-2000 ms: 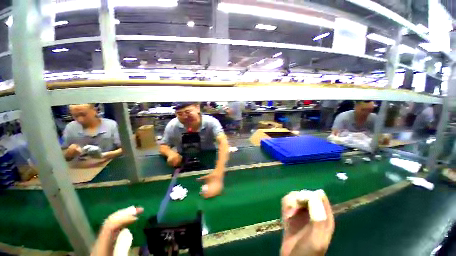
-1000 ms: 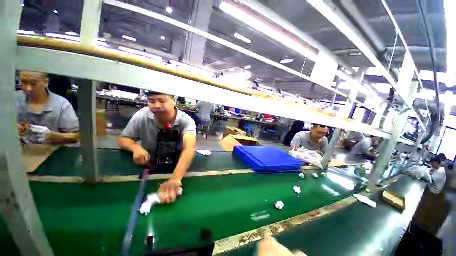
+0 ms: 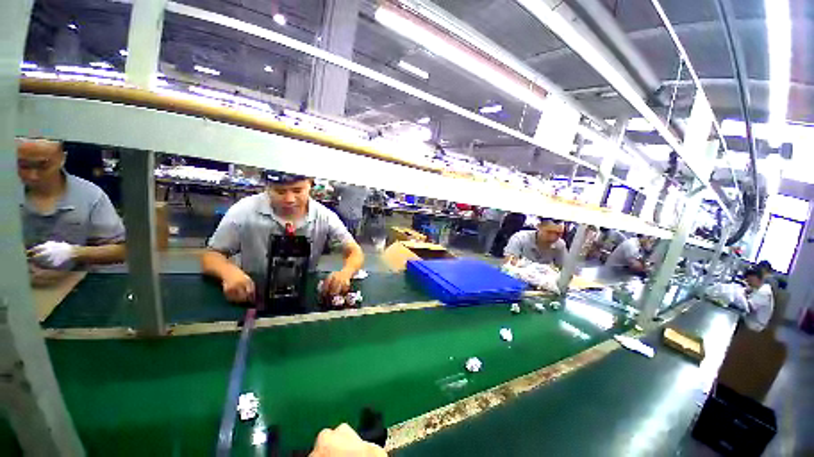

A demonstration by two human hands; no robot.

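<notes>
One hand, which looks like my right hand (image 3: 344,443), shows at the bottom edge, mostly cut off. Its fingers are not clear, so whether it holds anything cannot be told. It is beside the black press fixture (image 3: 373,426), of which only top parts show. My left hand is out of the picture. A white component (image 3: 247,406) lies on the green belt (image 3: 357,366) beside the bluish-purple divider strip (image 3: 236,379). Another white component (image 3: 473,364) lies farther right on the belt.
A person opposite (image 3: 287,214) works behind a matching black press (image 3: 287,272), one hand on white pieces. Blue sheets (image 3: 469,278) and an open cardboard box (image 3: 411,248) are across the belt. White posts (image 3: 36,384) frame the left. A small brown box (image 3: 683,343) lies right.
The visible hand has moved left to beside the press. The person opposite has drawn their hand back from the belt to their press. The white pieces on the right appear shifted left in view.
</notes>
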